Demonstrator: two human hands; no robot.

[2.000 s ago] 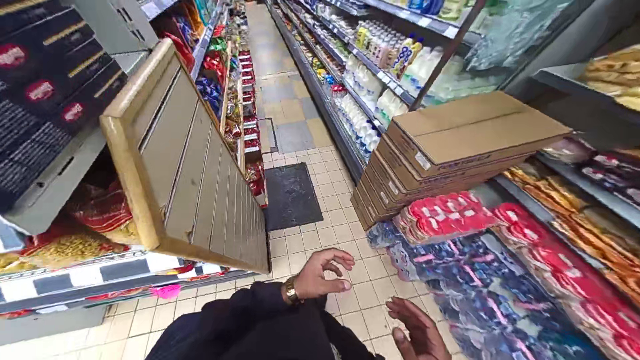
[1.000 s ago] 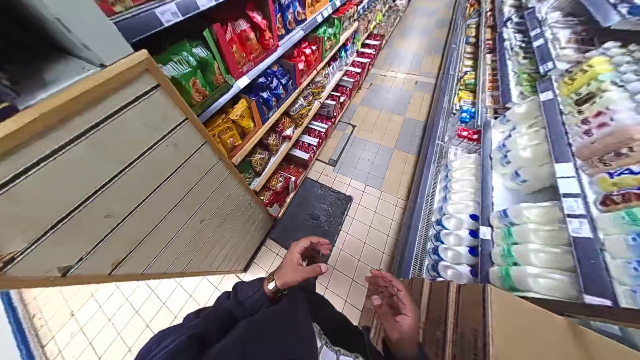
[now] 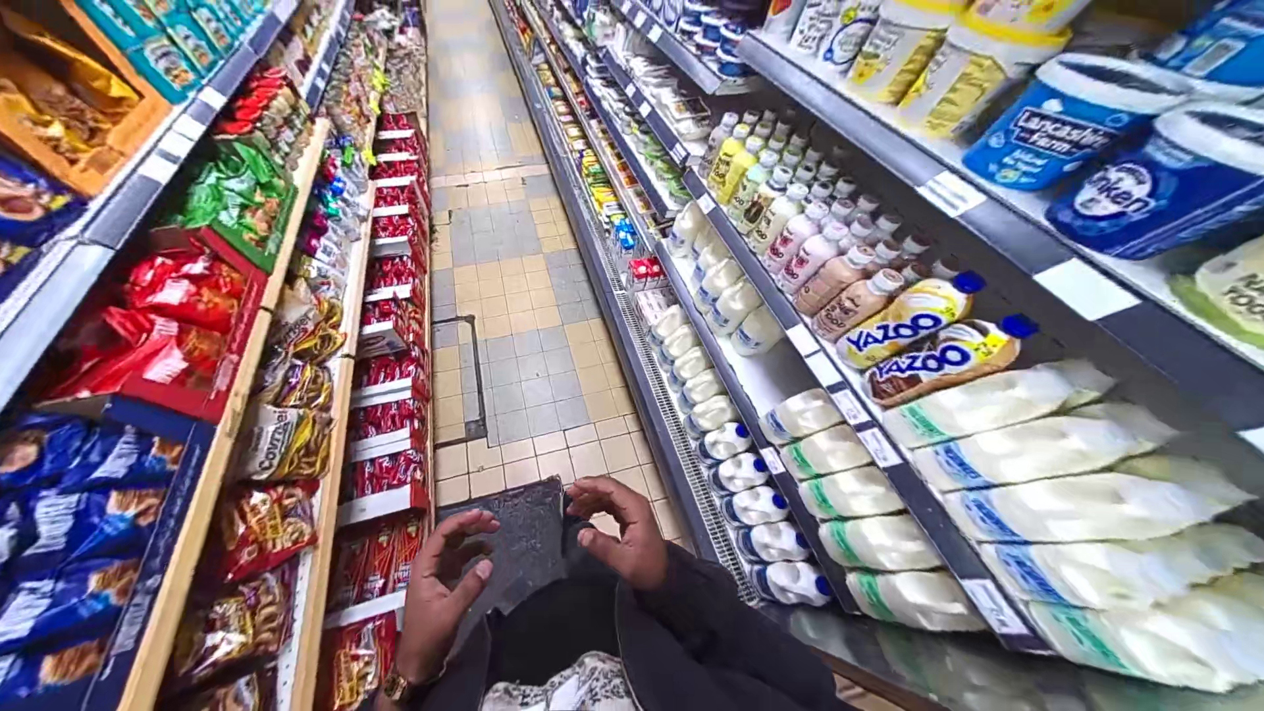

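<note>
My left hand, with a watch at the wrist, is raised low in the view, its fingers curled loosely and holding nothing. To its right is my right hand, empty too, thumb and fingers apart. A dark floor mat lies below and between them. Nearest my left hand are red snack packets in shelf trays. Right of my right hand, plastic milk bottles lie in a chilled shelf unit.
A narrow aisle of tiled floor runs ahead. Snack shelves with wooden edges flank it on the left. On the right, chiller shelves hold Yazoo bottles, larger milk bottles and yogurt tubs.
The view has moved along the aisle; the slatted wooden-framed panel and the cardboard boxes seen earlier are out of sight. Both hands remain raised and empty.
</note>
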